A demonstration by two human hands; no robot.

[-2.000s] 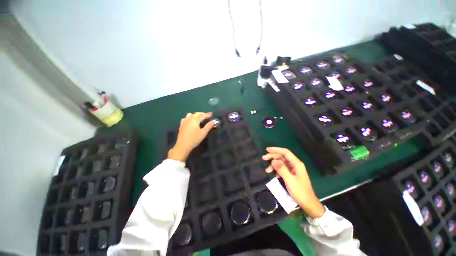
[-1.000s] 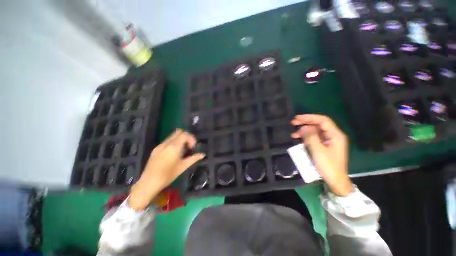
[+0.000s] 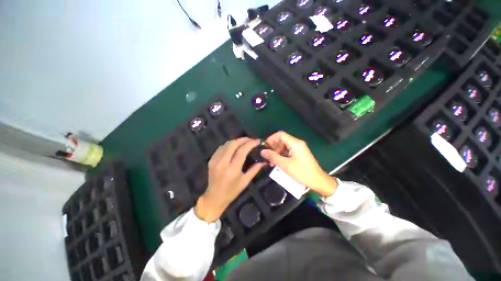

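Note:
My left hand (image 3: 228,170) and my right hand (image 3: 294,159) meet over the foam tray (image 3: 189,173) in front of me. Both hold a dark round smartwatch unit (image 3: 257,154) between their fingertips; fingers partly hide it. Two lit watch units (image 3: 197,124) sit in the tray's far row. Dark watch units (image 3: 249,214) lie in its near row, partly covered by my hands and sleeve. A white paper label (image 3: 288,182) lies at the tray's right side, below my right hand. A single lit watch unit (image 3: 259,101) lies on the green bench beyond the tray.
A foam tray (image 3: 329,123) with several lit units and a green piece (image 3: 361,105) stands at the right. Another lit tray (image 3: 447,148) is lower right. A tray of dark units (image 3: 96,241) is at the left, near a white and yellow container (image 3: 85,152). Cables (image 3: 189,15) hang on the wall.
Both hands have come together over the tray, and a dark watch unit is now held between them. The view has turned, and the second far-row unit was set down between the two earlier frames.

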